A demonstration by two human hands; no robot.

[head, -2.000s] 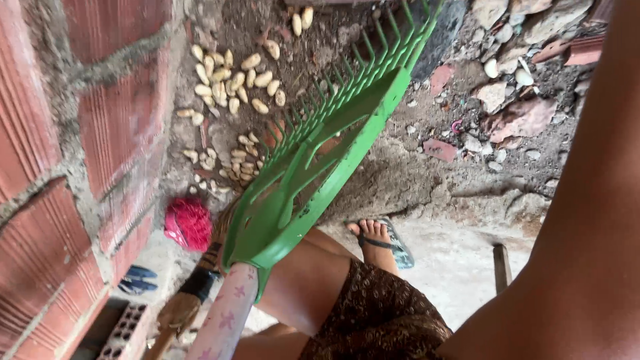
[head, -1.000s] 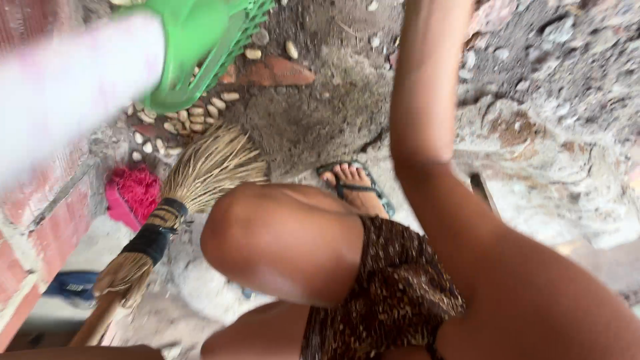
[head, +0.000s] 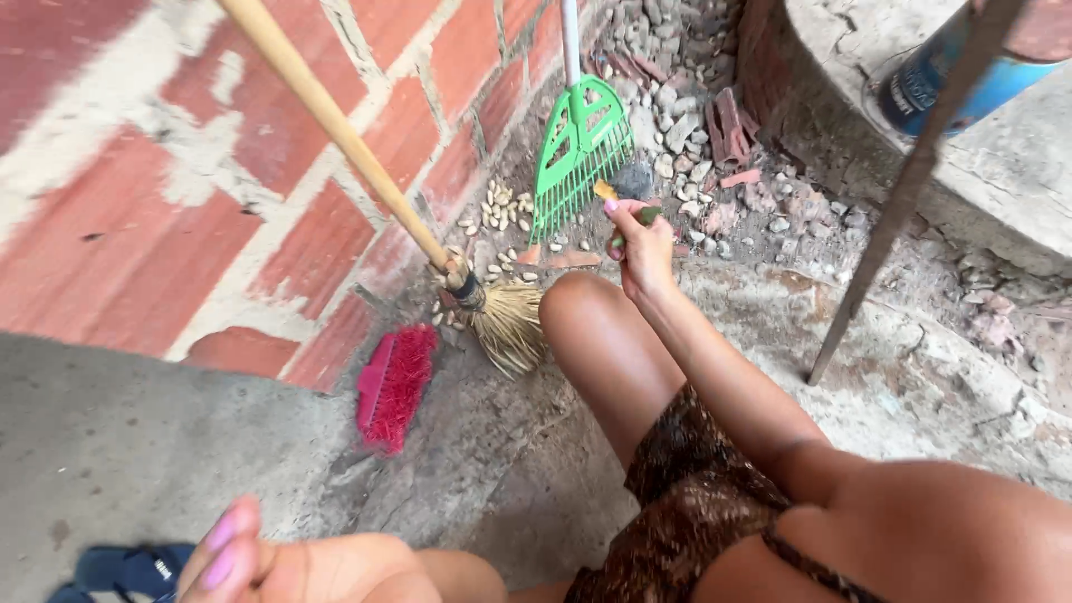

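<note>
My right hand (head: 643, 249), right of the green plastic leaf rake (head: 578, 138), is closed on green leaves (head: 646, 216); a yellow leaf (head: 604, 190) shows at its fingertips. The rake's tines rest on the ground by the brick wall. At the bottom left is my left hand (head: 289, 561), its fingertips close together; its palm side is partly cut off, and no held object shows. Between the hands, a straw broom (head: 507, 322) with a wooden handle slants up along the wall, bristles down. A pink-red brush head (head: 398, 389) lies beside it.
Pale pebbles (head: 502, 205) lie by the wall, with stones and broken brick (head: 730, 130) further right. A dark upright bar (head: 879, 226) crosses the right side before a concrete ledge (head: 988, 184) bearing a blue can (head: 955, 88). Blue sandals (head: 134, 569) lie bottom left.
The rake, close before the camera in both earlier frames, now stands further off by the wall. My right hand has come into view with leaves, and my left hand shows at the bottom. The view has shifted.
</note>
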